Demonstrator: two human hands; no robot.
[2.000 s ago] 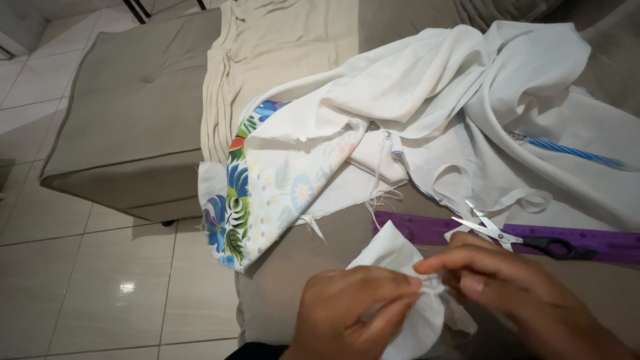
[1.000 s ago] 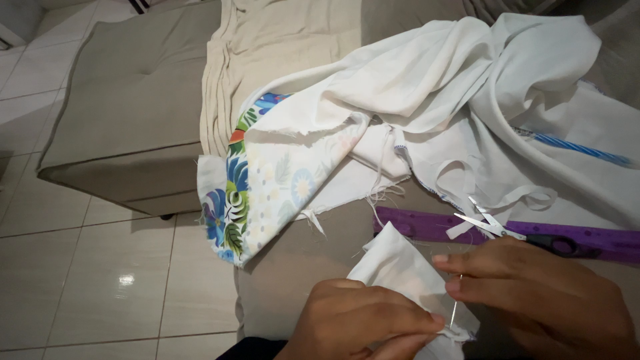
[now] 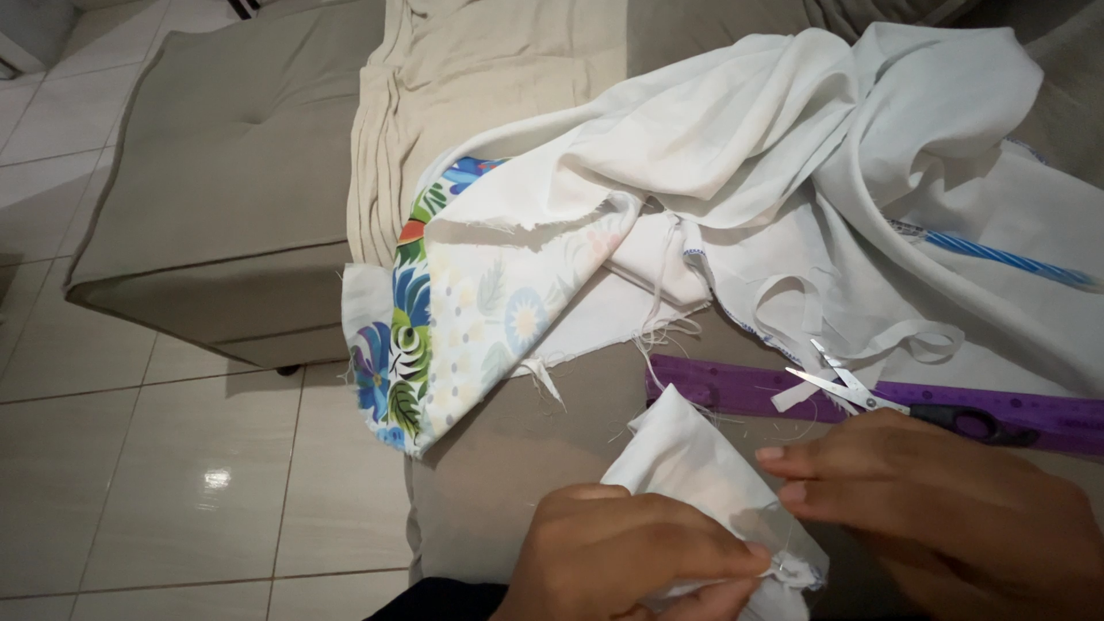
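Note:
My left hand (image 3: 638, 552) pinches a small piece of white fabric (image 3: 690, 466) near its gathered lower edge, at the bottom centre. Just right of the fabric is my right hand (image 3: 931, 492), its thumb and forefinger close together; whether a needle or thread is between them is too unclear to tell. Beyond my right hand lie scissors (image 3: 871, 398) with dark handles and parted blades, on top of a purple plastic ruler (image 3: 759, 388). A narrow white fabric strip (image 3: 927, 341) curls beside the blades.
A large white cloth (image 3: 733, 129) with a floral-print part (image 3: 410, 336) spreads over the grey-brown upholstered seat (image 3: 517, 483). On it rests a blue twisted stick (image 3: 1000, 254). An upholstered ottoman (image 3: 224, 155) stands at the left on the tiled floor (image 3: 190, 483).
One second ago a thin needle showed upright between my hands; it is not plain now. My right hand has moved away from the fabric's gathered edge, while my left hand still holds the fabric.

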